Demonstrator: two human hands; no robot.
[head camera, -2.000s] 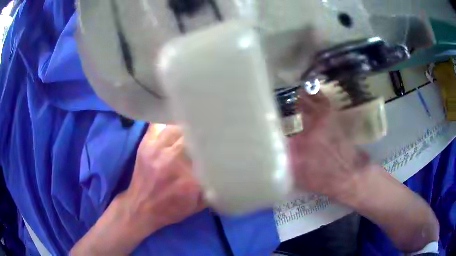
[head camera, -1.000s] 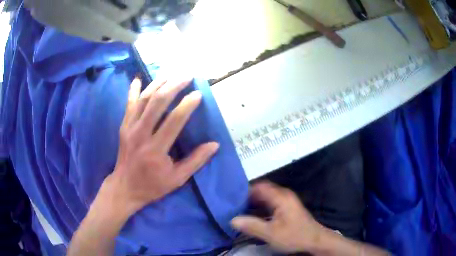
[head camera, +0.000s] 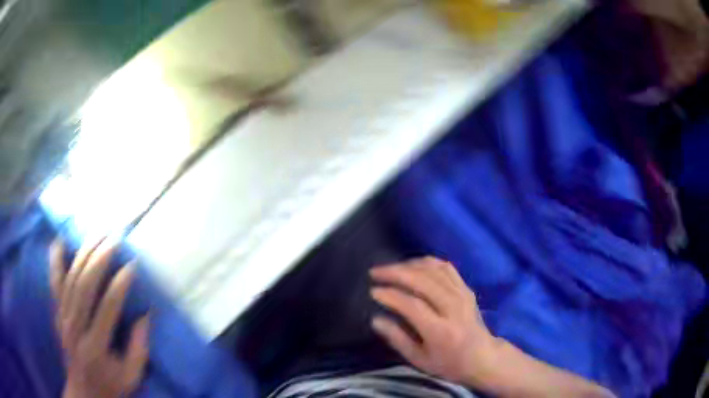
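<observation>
The blue garment panel (head camera: 183, 342) lies at the lower left, over the table's left end and down off its front edge. My left hand (head camera: 97, 319) lies flat on it with fingers spread, near the bright lamp-lit area. My right hand (head camera: 427, 315) is off the fabric, over the dark lap area in front of the table, fingers apart and slightly curled, holding nothing. The sewing machine head (head camera: 39, 101) is a blurred grey shape at the upper left. The whole view is blurred.
The white table (head camera: 256, 202) runs diagonally, with a faint ruler strip. A blurred brownish tool (head camera: 253, 95), a dark item (head camera: 307, 27) and a yellow object (head camera: 478, 17) lie on it. Separate blue fabric (head camera: 544, 225) hangs at the right. Part of a person (head camera: 676, 31) shows top right.
The view has swung right, so the machine and panel sit further left. My right hand has moved right, away from the panel's edge. My left hand remains on the panel.
</observation>
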